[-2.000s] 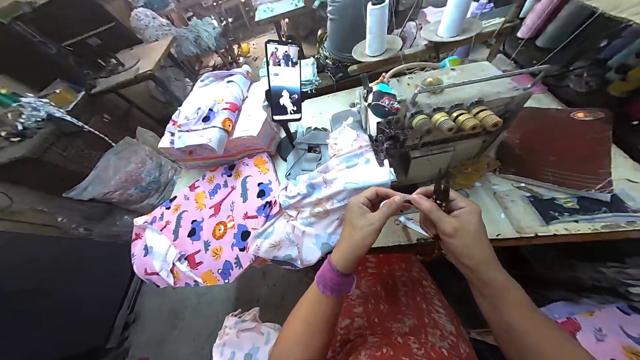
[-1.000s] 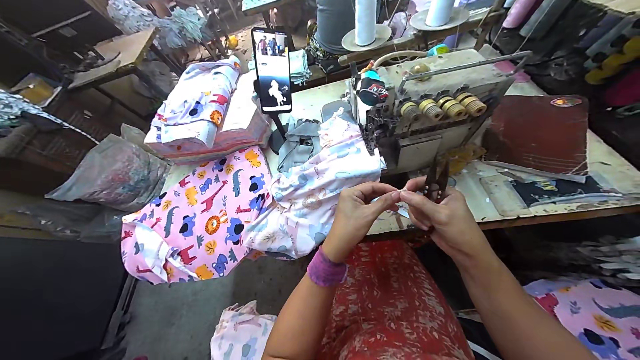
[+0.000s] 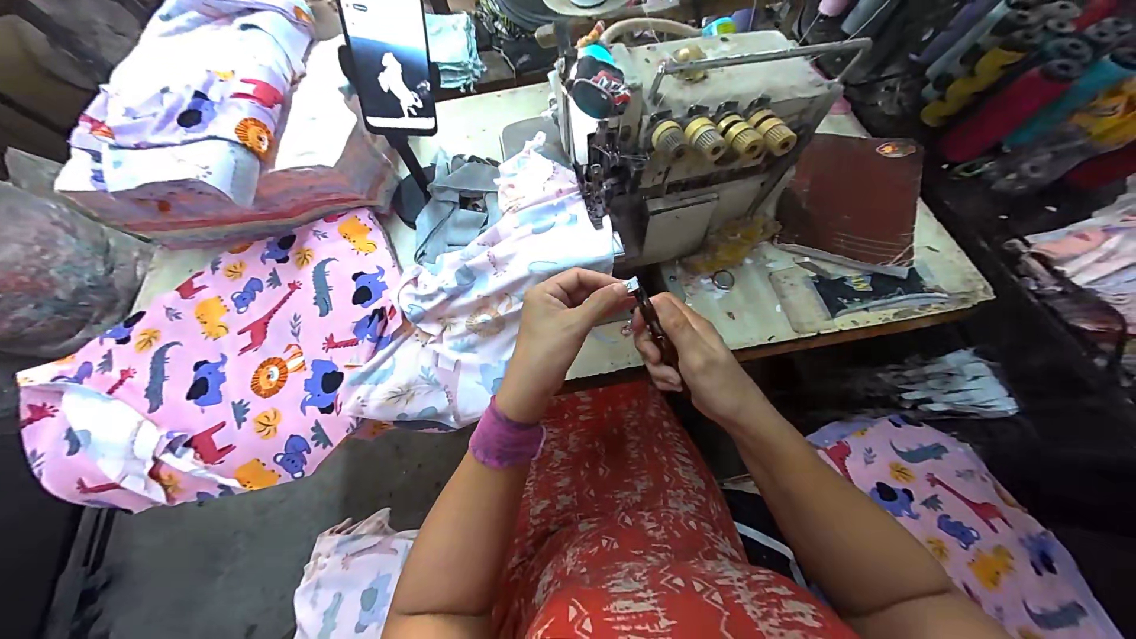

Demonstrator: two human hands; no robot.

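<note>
In front of the overlock sewing machine point(image 3: 701, 151), my two hands meet over the table's front edge. My left hand point(image 3: 568, 324) pinches a small whitish piece point(image 3: 632, 285) between thumb and forefinger; what it is cannot be told. My right hand point(image 3: 701, 351) is closed around a dark hand tool point(image 3: 655, 327), perhaps thread snips, whose upper end is at the small piece. Pale animal-print fabric point(image 3: 479, 311) lies left of my left hand and runs up to the machine's needle area. Pink animal-print fabric point(image 3: 266, 364) hangs over the table's left front edge.
Folded printed fabric point(image 3: 191, 98) is stacked at the back left, beside a phone point(image 3: 388, 67) on a stand. Grey straps point(image 3: 457, 209) lie behind the pale fabric. A brown folder point(image 3: 852, 200) rests right of the machine. More printed fabric point(image 3: 967, 524) is at the lower right.
The dark tool, upright above my right hand in the earlier frames, now tilts toward my left fingertips, its end at the small piece. The view has come closer to the table.
</note>
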